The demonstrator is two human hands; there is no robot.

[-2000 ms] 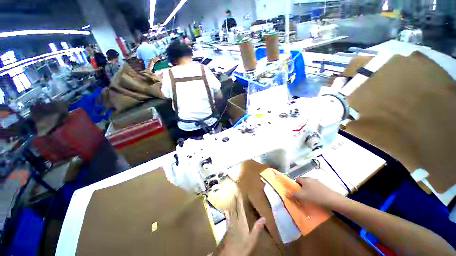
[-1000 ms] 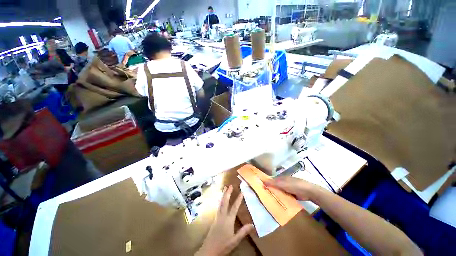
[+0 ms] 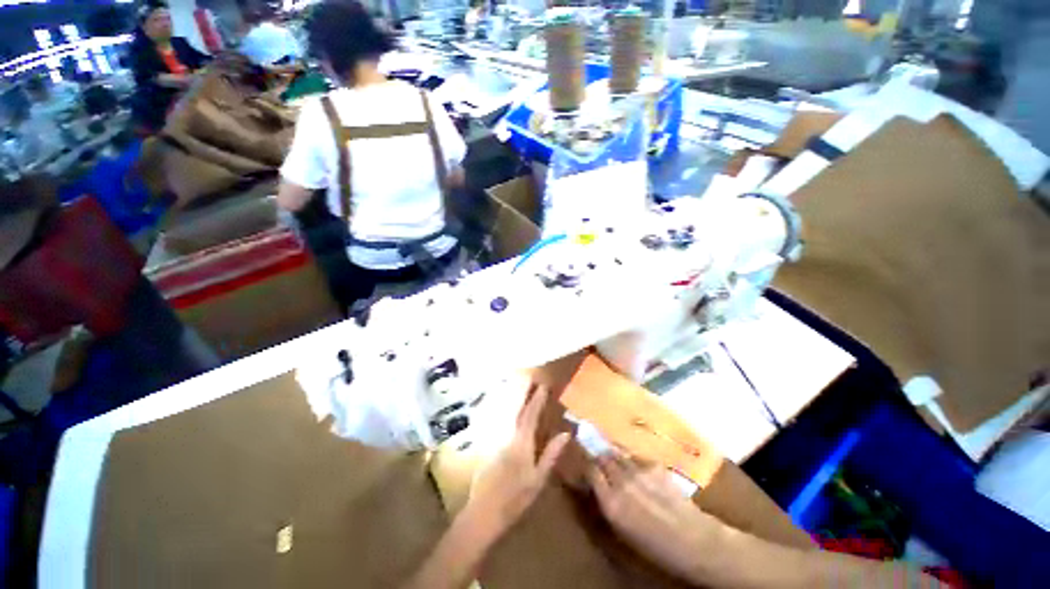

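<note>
A large brown bag panel (image 3: 230, 495) lies on the table and passes under the head of the white sewing machine (image 3: 518, 311). An orange zipped pocket piece (image 3: 645, 420) lies on the panel right of the needle area, its white backing (image 3: 593, 440) partly showing beneath its near edge. My left hand (image 3: 512, 466) lies on the panel close to the lit machine head, fingers apart. My right hand (image 3: 639, 497) is at the near edge of the pocket piece, on the white backing; its fingertips' hold is unclear. The needle itself is hidden. A small yellow-tan tab (image 3: 284, 538) lies on the panel's left.
Stacked brown panels (image 3: 921, 265) lie right of the machine. Two thread cones (image 3: 564, 67) stand behind it near a blue bin (image 3: 662, 115). A person in a white shirt (image 3: 392, 161) is beyond the table, beside a red-edged carton (image 3: 230, 276).
My right hand has moved off the orange piece to its near edge, over the white backing. My left hand stays on the panel beside the head. The camera view has shifted.
</note>
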